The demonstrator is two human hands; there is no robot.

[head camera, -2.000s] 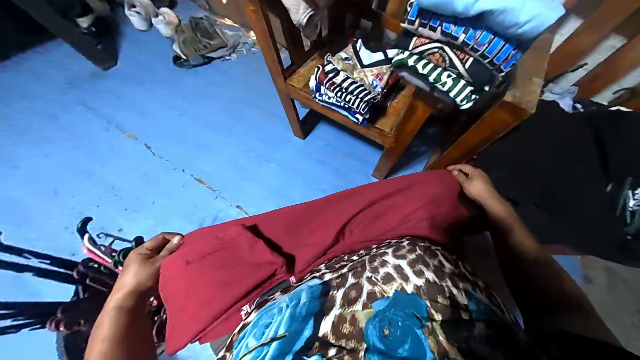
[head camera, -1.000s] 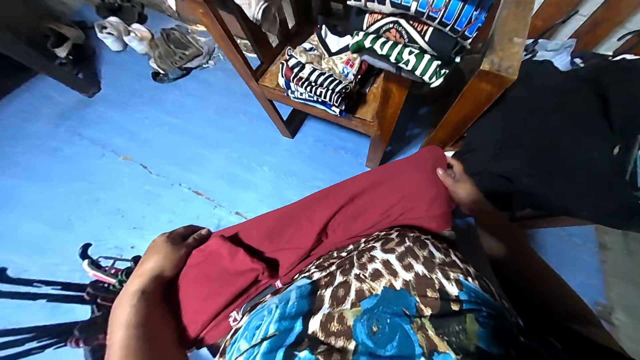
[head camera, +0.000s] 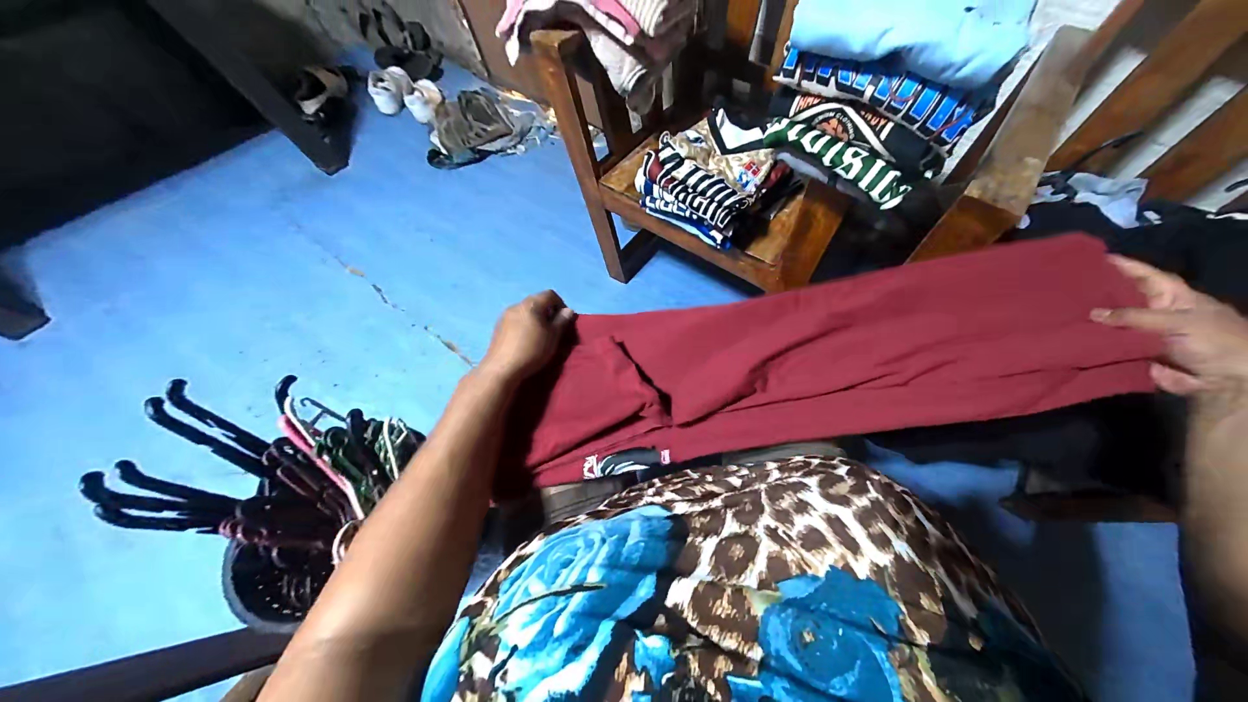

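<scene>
A dark red folded garment (head camera: pixel 829 351) is stretched lengthwise above my lap, with a small white print near its lower left edge. My left hand (head camera: pixel 531 331) grips its left end between thumb and fingers. At the right end, my right hand (head camera: pixel 1185 327) holds the cloth, thumb beneath or behind it and fingers spread along the edge. Below the garment lies my leopard and blue flower patterned clothing (head camera: pixel 760 575).
A wooden chair (head camera: pixel 682 224) ahead bears folded shirts (head camera: pixel 697 185) and a further clothing stack (head camera: pixel 868 107). Hangers (head camera: pixel 322 458) fill a dark basket (head camera: pixel 273 585) at left. Shoes (head camera: pixel 390 90) lie on the blue floor, upper left. Black cloth (head camera: pixel 1160 244) lies at right.
The red garment has been lifted off my lap and pulled out flatter. My right hand has moved outward to the right with its end, and my left hand has moved up. The view has shifted.
</scene>
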